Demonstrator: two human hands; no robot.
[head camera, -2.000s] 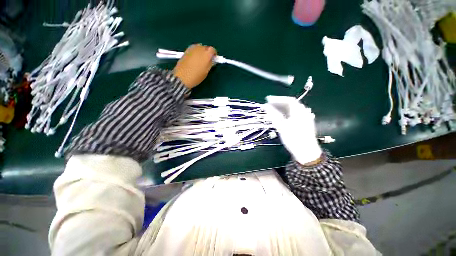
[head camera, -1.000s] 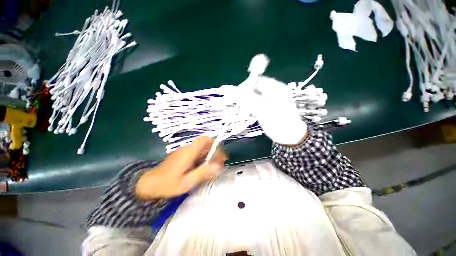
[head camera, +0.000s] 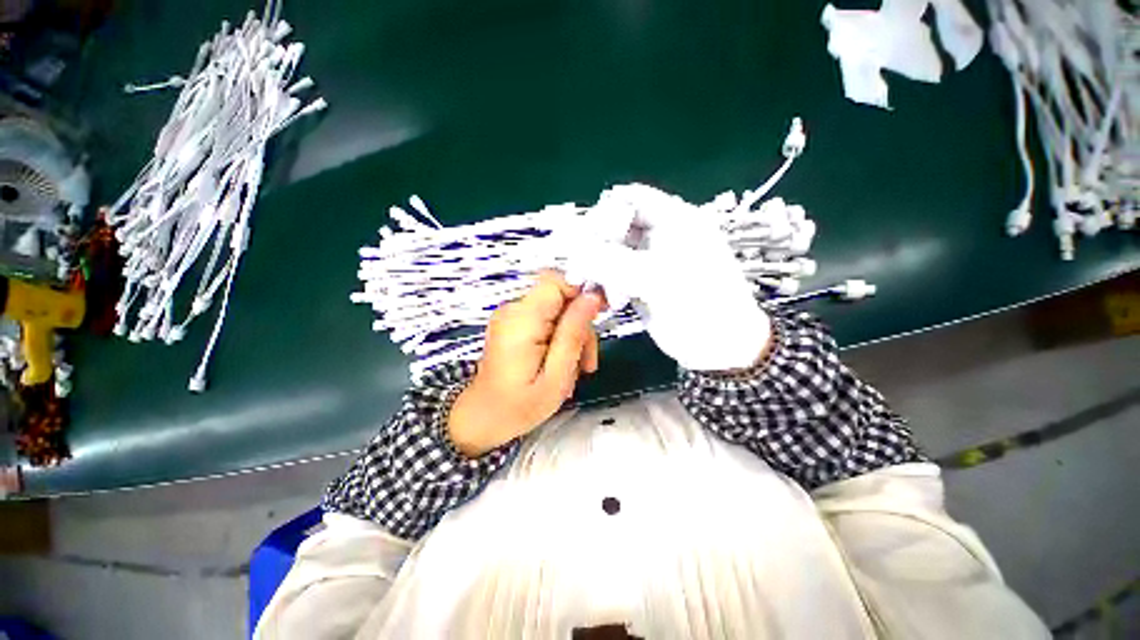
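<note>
My bare left hand is in front of the centre bundle, thumb and fingertips pinched on a white piece of a cable assembly. My right hand, in a white glove, is closed around the same white piece just right of my left fingertips; glare washes out the outline of glove and cable. The centre cable bundle lies crosswise under and behind both hands, its middle hidden. Its connector ends show right of the glove. One lead sticks up at the back, another points right.
A second cable bundle lies at left, a looser one at far right. A crumpled white cloth or glove lies at back right. At the far left are a round fan and a yellow-handled tool. A blue bin is below.
My left hand went from a lone cable behind the bundle to my front, then up to my right hand. The white end above the glove has dropped from sight. The view has shifted.
</note>
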